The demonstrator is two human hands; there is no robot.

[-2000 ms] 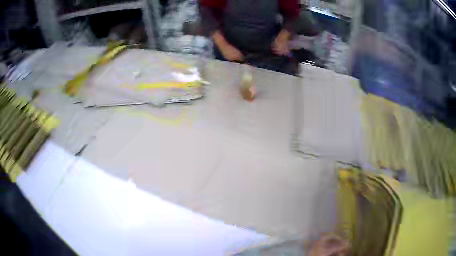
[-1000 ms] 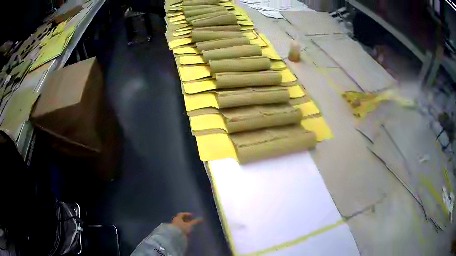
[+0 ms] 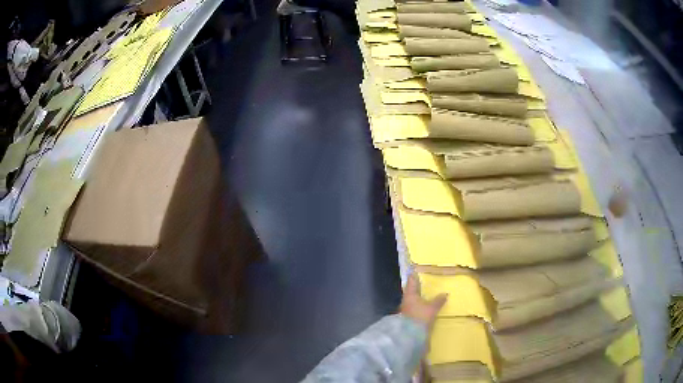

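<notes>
A long overlapping row of khaki rolled panels with yellow tabs runs along the table edge, away from me. My left hand, in a light grey sleeve, is at the table's left edge beside the near yellow tabs. Its thumb and a finger are spread apart, and it holds nothing that I can see. Whether its fingertips touch the tab is unclear. My right hand is not in view.
A brown cardboard box stands in the dark aisle at left. Behind it a long table holds yellow sheets and khaki pieces. A stool stands far down the aisle. White sheets lie at the far right.
The view has moved along the row, so the rolls now fill the right side and the white sheeting in front is gone. My left hand has come from over the aisle to the table edge.
</notes>
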